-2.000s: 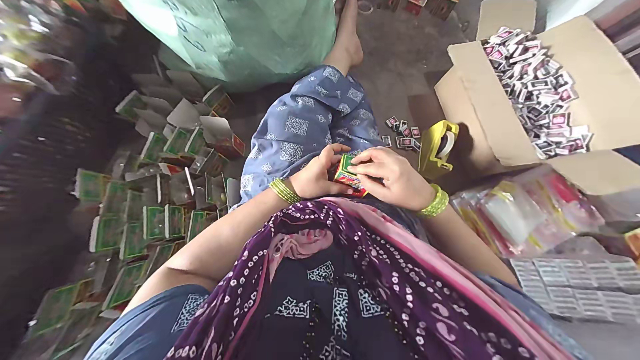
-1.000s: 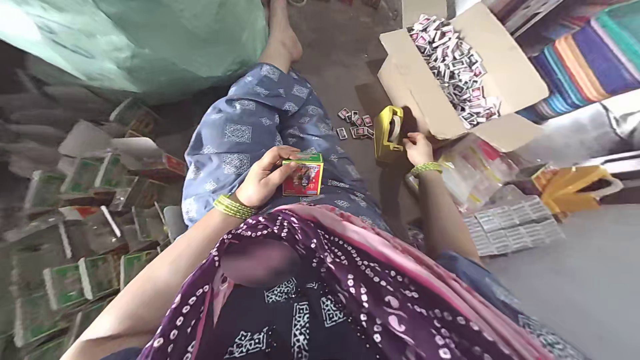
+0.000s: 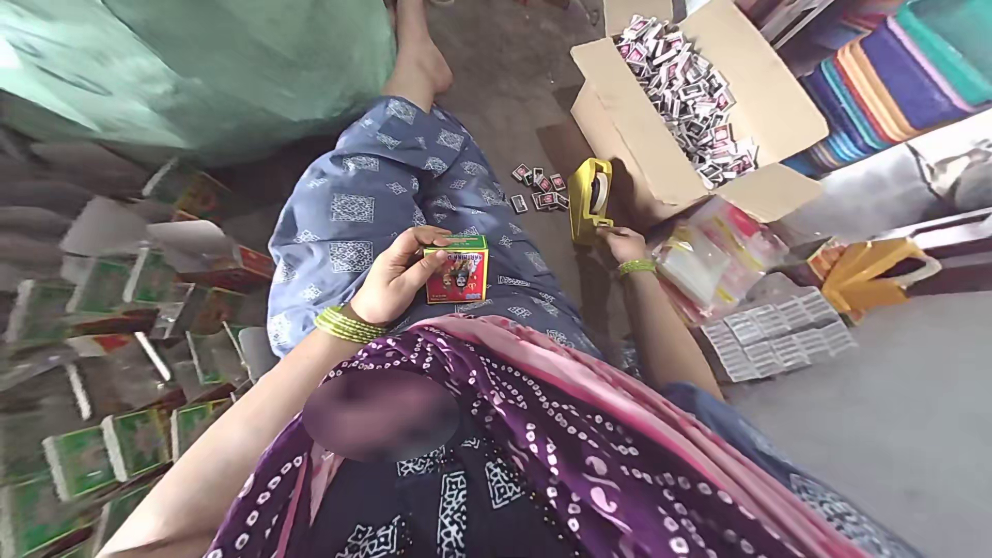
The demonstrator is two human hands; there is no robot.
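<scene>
My left hand [image 3: 403, 275] holds a small red and green printed carton [image 3: 457, 271] upright over my lap, thumb on its front and fingers behind its top edge. Out to the right, my right hand [image 3: 622, 242] is at the near end of a yellow tape dispenser [image 3: 580, 203] on the floor, its fingertips touching the cutter end. Whether a piece of tape is between those fingers is too small to tell. A pale roll of tape [image 3: 599, 192] sits in the dispenser. Several small matchbox-like packets [image 3: 545, 181] lie on the floor just left of it.
An open cardboard box [image 3: 635, 139] full of small packets stands beyond the dispenser. Plastic packets [image 3: 721, 256], silvery blister-like packs [image 3: 775, 333] and a yellow bag [image 3: 868, 275] lie to the right. Many open green cartons [image 3: 143, 442] crowd the left side. A large green sack [image 3: 232, 70] stands upper left.
Two seconds ago both my hands were on the carton; my right hand has since let go and moved right to the tape dispenser. The view has shifted to the right.
</scene>
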